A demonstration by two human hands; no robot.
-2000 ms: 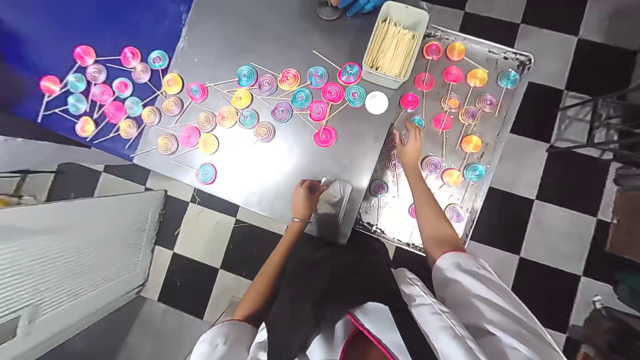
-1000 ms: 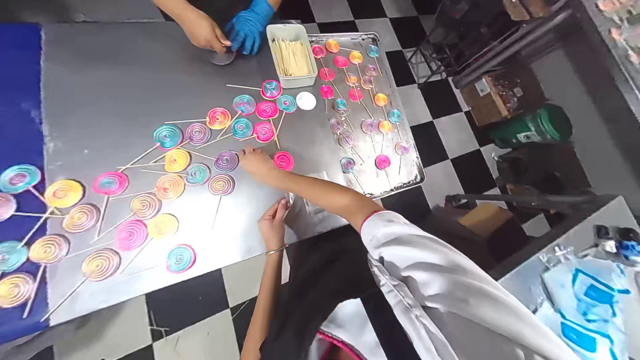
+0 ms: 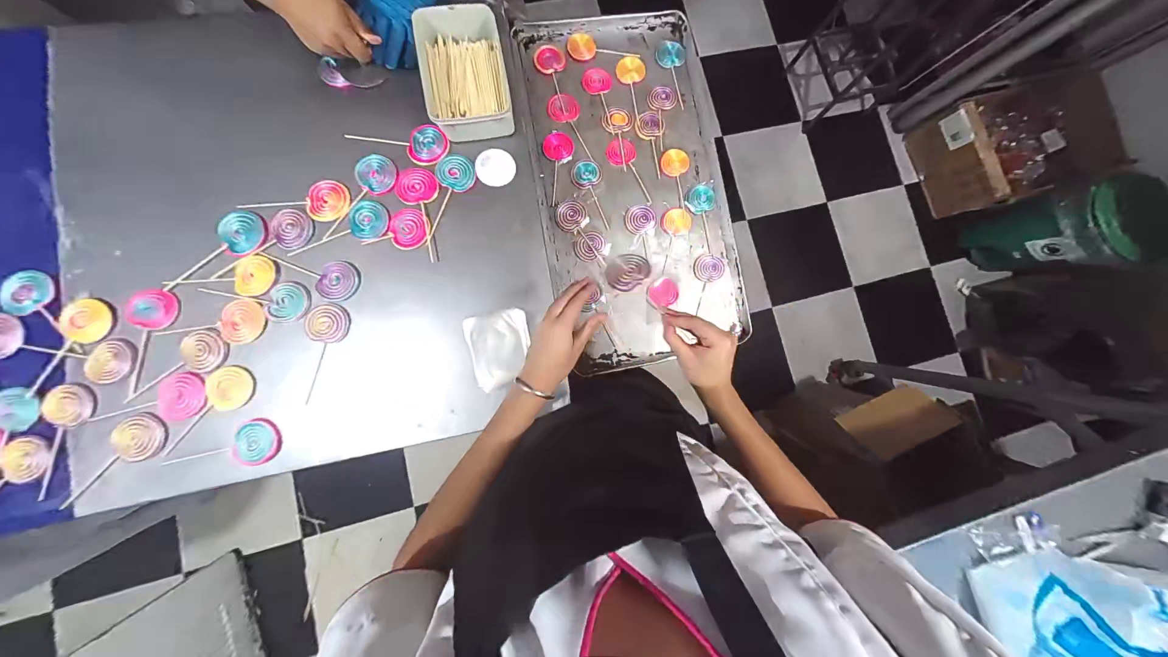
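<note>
My right hand is at the near part of a worn metal tray, its fingers closed on the stick of a pink lollipop. Over the tray's near left edge, my left hand has its thumb and fingers apart, touching or just above a purple lollipop that it partly covers. Several swirl lollipops, some in clear wrappers, lie on the tray. A stack of clear bags lies on the metal table left of my left hand.
More swirl lollipops lie across the table's left half. A tub of wooden sticks stands beside the tray. Past the table's far edge, a co-worker's bare hand and blue-gloved hand are at a small round object. A white disc lies near the tub.
My right hand has moved from the lollipops on the table to the tray and holds a pink lollipop. My left hand has moved right, onto the tray's edge.
</note>
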